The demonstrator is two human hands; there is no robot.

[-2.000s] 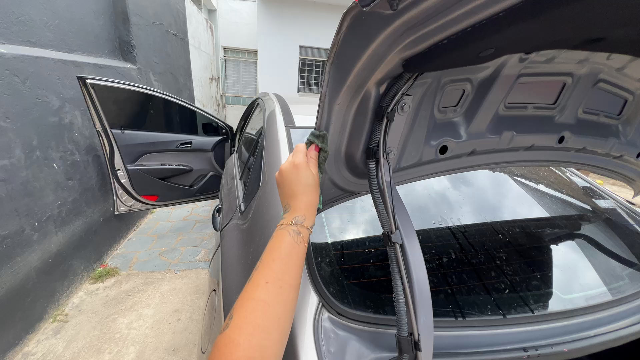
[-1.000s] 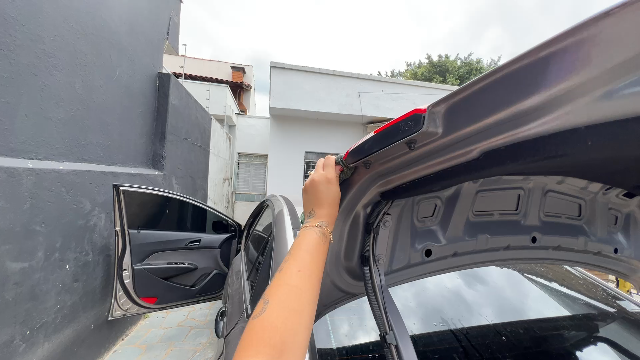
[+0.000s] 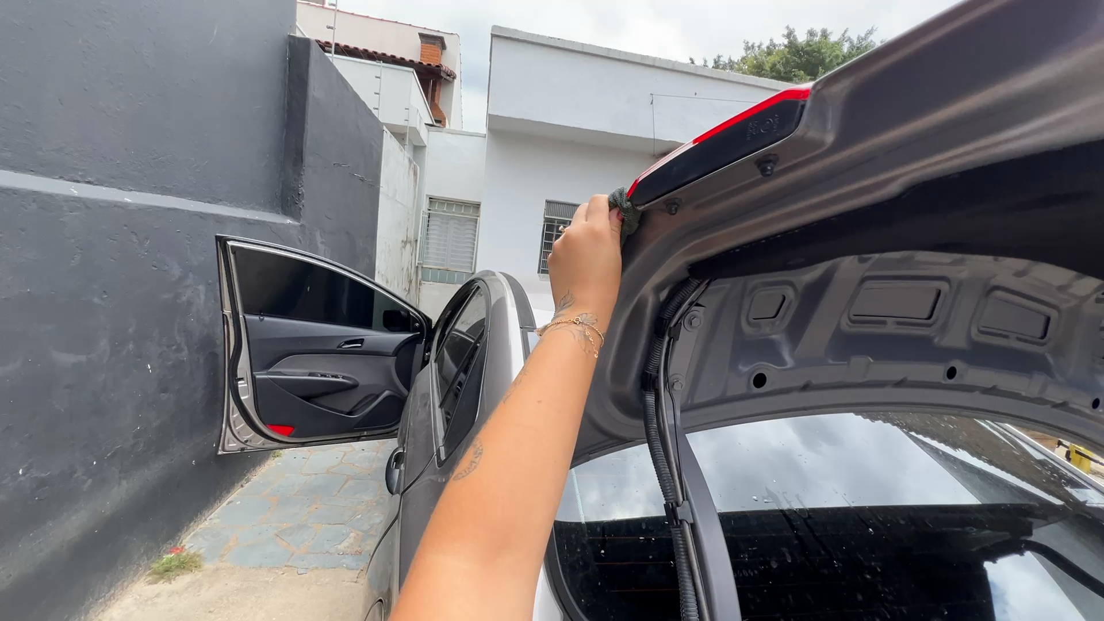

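My left hand is raised, its fingers closed on a bunched dark green cloth. The cloth touches the edge of the raised trunk lid of a grey car, at the lower end of a black tail-light housing with a red rim. A bracelet circles the wrist. Most of the cloth is hidden by the fingers. My right hand is not in view. A hinge arm with a corrugated cable sleeve runs down from the lid, to the right of my forearm.
The wet rear window lies under the lid. A car door stands open at the left, beside a dark grey wall. Stone paving runs between the wall and the car. A white building stands behind.
My left hand and the cloth have moved from the lid's lower side edge up to the lower end of the tail-light housing. The view has tilted upward.
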